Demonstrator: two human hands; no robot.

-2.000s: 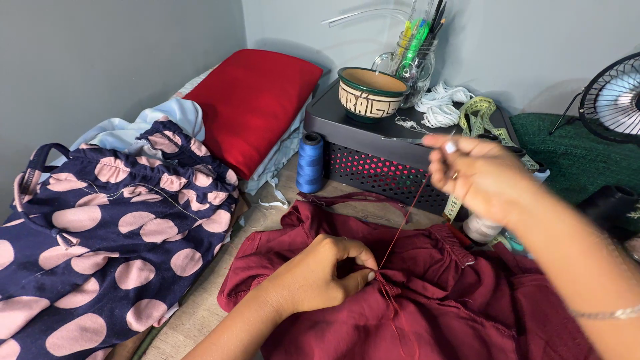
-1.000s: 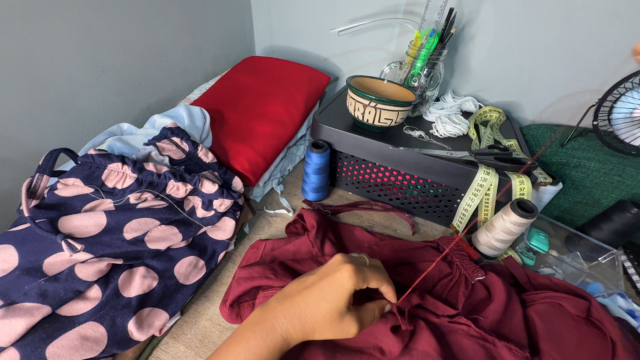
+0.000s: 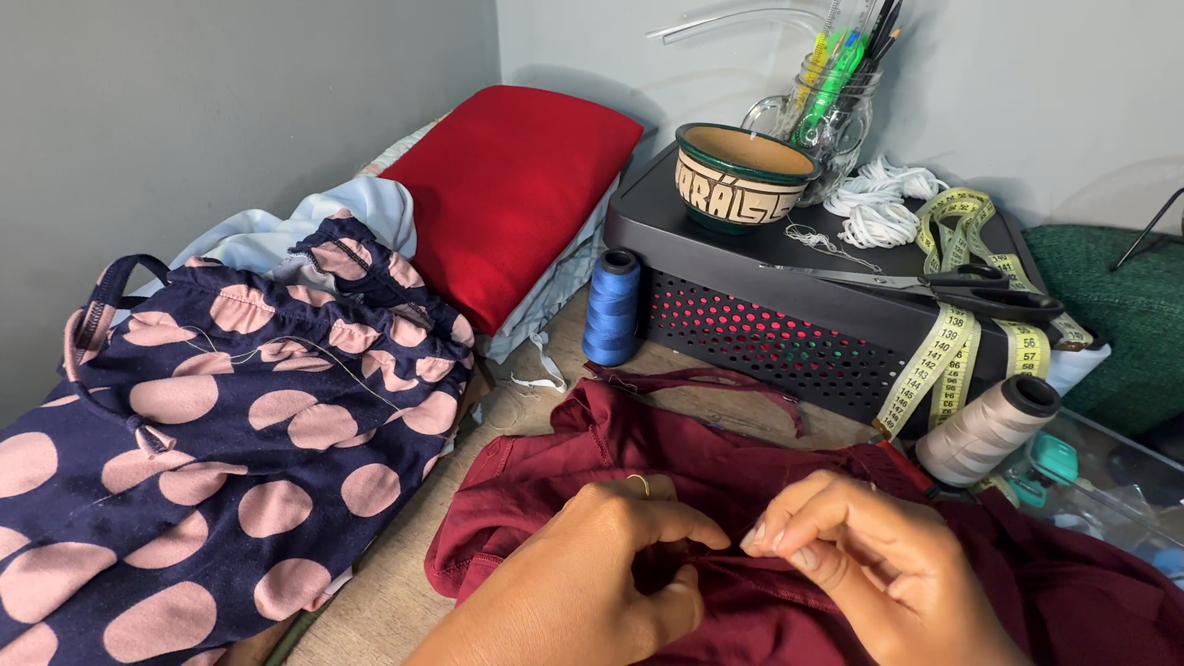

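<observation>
Maroon fabric [image 3: 666, 444], a garment with stitched seams, lies bunched across the front. Over its middle is my left hand [image 3: 601, 564], ring on one finger, with forefinger and thumb apart above a seam; whether its other fingers hold cloth is hidden. Just to the right, my right hand [image 3: 860, 555] has its thumb and fingertips pinched together close to the left forefinger. Any needle between those fingertips is too small to make out. The red thread seen earlier cannot be clearly made out.
A navy polka-dot garment [image 3: 277, 499] and folded red cloth [image 3: 527, 185] lie left. A blue thread spool [image 3: 610, 308] stands before a black perforated box [image 3: 740, 324]. On the box are a bowl [image 3: 740, 176], scissors [image 3: 971, 282] and a tape measure [image 3: 957, 361]. A beige spool [image 3: 990, 430] leans nearby.
My right hand, raised over the box with red thread two seconds ago and mostly out of view one second ago, is now low beside my left hand. The left forefinger and thumb have parted.
</observation>
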